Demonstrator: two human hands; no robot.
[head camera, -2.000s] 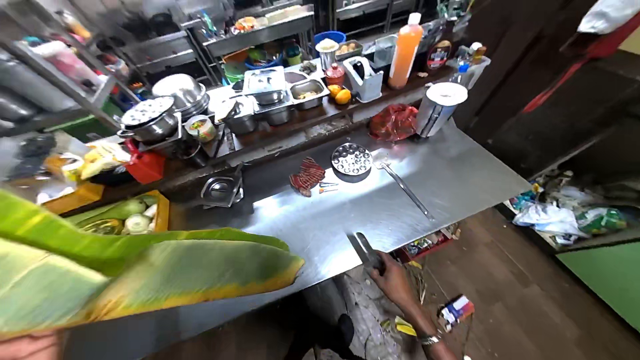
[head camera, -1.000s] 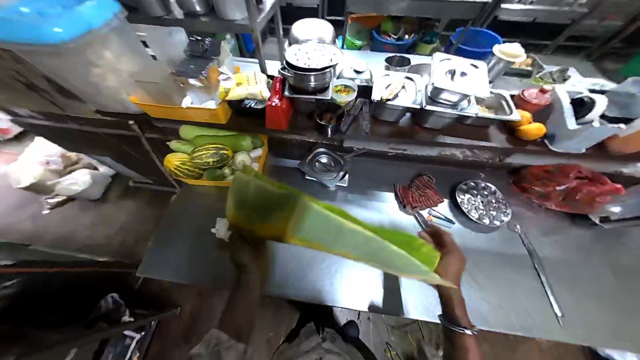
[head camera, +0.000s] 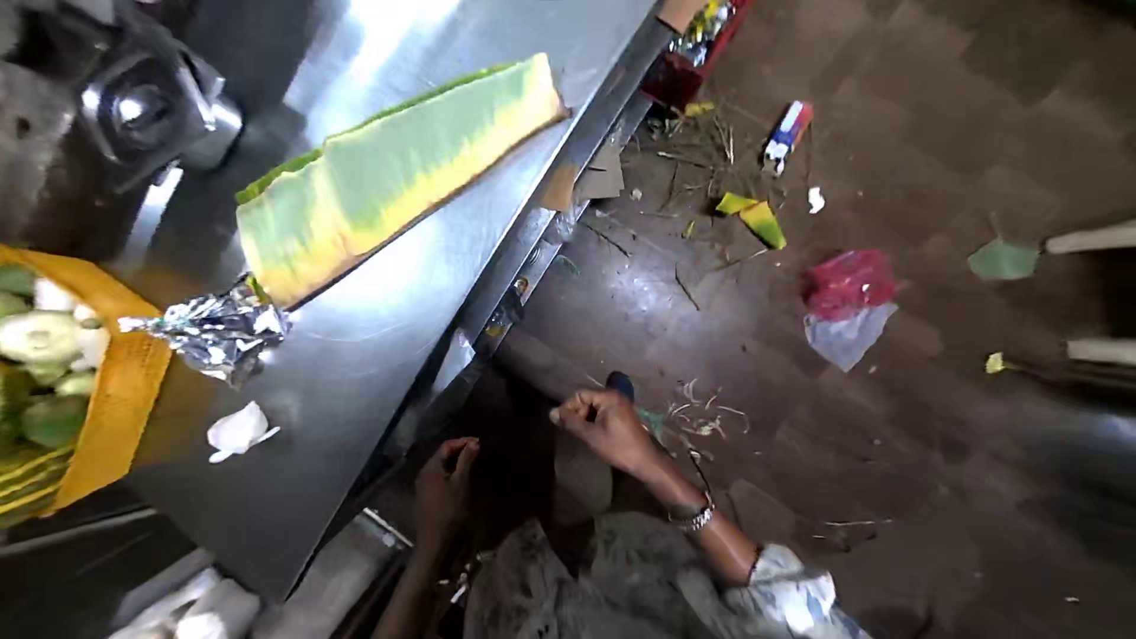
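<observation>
A folded length of banana leaf lies on the steel table, its lower end against crumpled aluminium foil. Below the foil is a white crumpled scrap. My left hand is just off the table's edge, fingers curled, touching nothing that I can see. To its right my right hand, a metal bracelet at its wrist, hangs over the floor with thumb and fingers drawn together. No object shows in either hand.
An orange crate of vegetables stands at the left, with a metal container above it. On the floor lie a red plastic bag, a small box, leaf scraps and stalks. A red crate sits by the table's far edge.
The banana leaf, between both hands one second ago, now lies on the table, released. Both hands have drawn back off the table. The view has swung strongly down to the floor.
</observation>
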